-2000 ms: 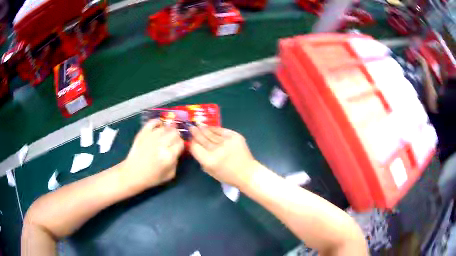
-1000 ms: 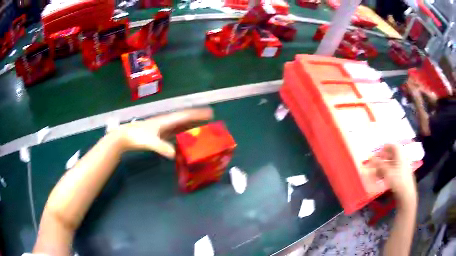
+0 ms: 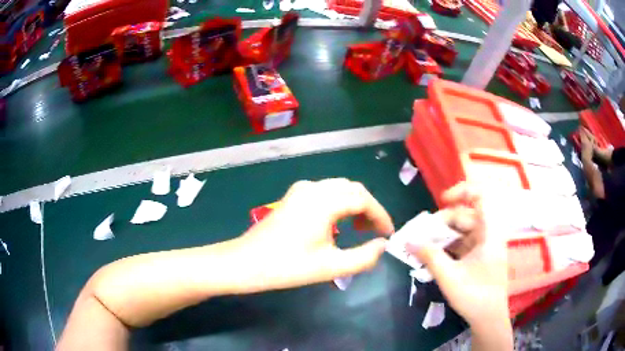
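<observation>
My right hand [image 3: 466, 253] holds a white wrapped item [image 3: 421, 238] between thumb and fingers, in front of the tray stack. My left hand [image 3: 329, 230] is to its left, with thumb and fingertips at the item's left corner. A red retail carton [image 3: 264, 211] stands on the green surface behind my left hand, which hides most of it. The red compartment trays [image 3: 445, 154] are stacked at the right, slightly tilted. White items [image 3: 541, 161] lie in their right-hand pockets, while several left-hand pockets show bare red.
A grey edge rail [image 3: 274, 149] divides the near surface from the conveyor belt [image 3: 157, 120]. Red cartons [image 3: 266, 98] stand on the belt. White paper scraps [image 3: 149, 212] litter the near surface. A frame post [image 3: 495, 44] slants behind the trays. Another person's arm [image 3: 591, 164] is at far right.
My right hand has moved left from the trays with a white item. My left hand has moved right from beside the carton to meet it, now covering most of the carton. Belt cartons appear further right.
</observation>
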